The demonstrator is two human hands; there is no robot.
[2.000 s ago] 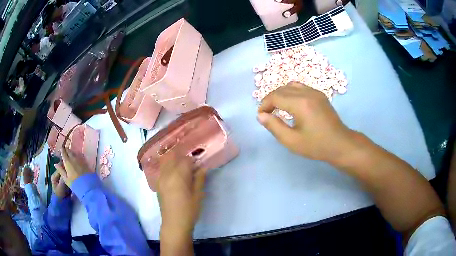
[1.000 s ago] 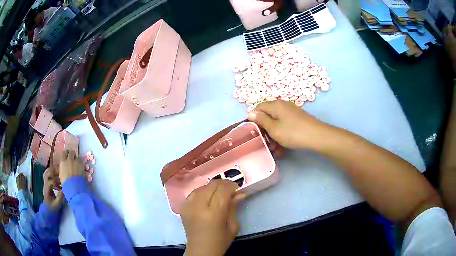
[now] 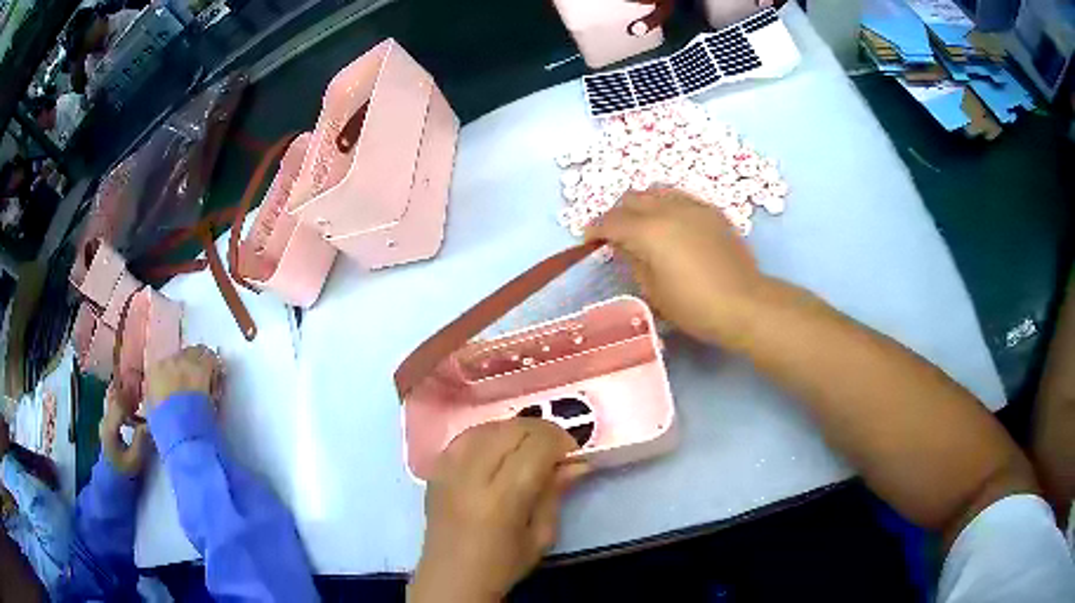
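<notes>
A pink housing shell (image 3: 637,406) lies open side up on the white tabletop in front of me, a round black grille opening with a pale cross in its floor. My left hand (image 3: 501,495) grips the shell's near wall, its fingers partly hidden. A brown strap (image 3: 501,316) rises from the shell's left end, slanting up to the right. My right hand (image 3: 666,253) pinches the strap's upper end, above and beyond the shell's right end. Its fingertips are beside the pile of pink discs (image 3: 672,159); whether they also hold a disc is hidden.
Two pink shells (image 3: 407,177) stand at the back left, loose brown straps (image 3: 230,289) beside them. A sheet with black rectangles (image 3: 684,68) lies behind the discs. A coworker's blue sleeves (image 3: 224,483) and hands are at left. Card pieces (image 3: 943,71) lie at back right.
The shell has moved right, and my left hand now holds its near wall. My right hand went from the discs to the shell's right end, then lifted the strap's end up and away.
</notes>
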